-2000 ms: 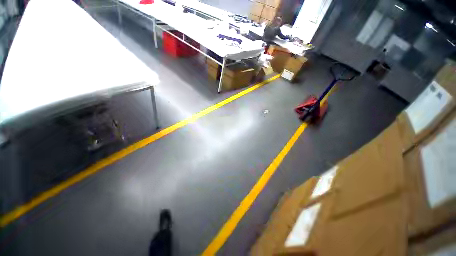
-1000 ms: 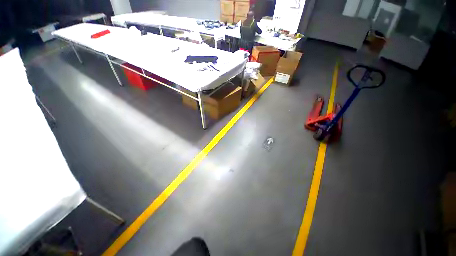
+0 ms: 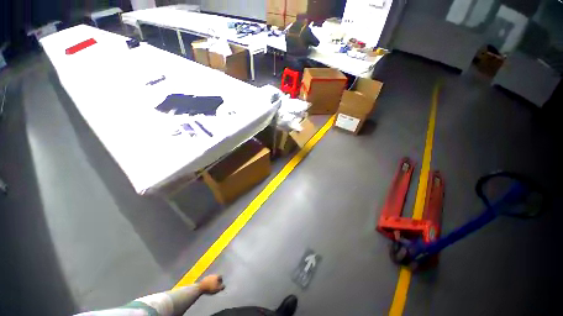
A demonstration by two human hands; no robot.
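Observation:
A pallet jack with red forks (image 3: 410, 213) and a blue upright handle (image 3: 469, 231) stands on the right, over a yellow floor line. My left hand (image 3: 212, 284) is low in the view, left of centre, over the grey floor and touching nothing. Its fingers look curled, and no object shows in it. My right hand is out of the picture. My dark shoe shows at the bottom edge.
A long white table (image 3: 117, 105) on the left bears dark cloth and a red piece. An open carton (image 3: 237, 176) lies under its near end. More cartons (image 3: 324, 89) stand beyond, near a red stool (image 3: 291, 81) and a seated person (image 3: 300, 40). Yellow lines (image 3: 262, 197) mark the floor.
The view has moved forward; the pallet jack and table end are nearer. The stack of labelled cartons at right has left the view. My left hand has come into view.

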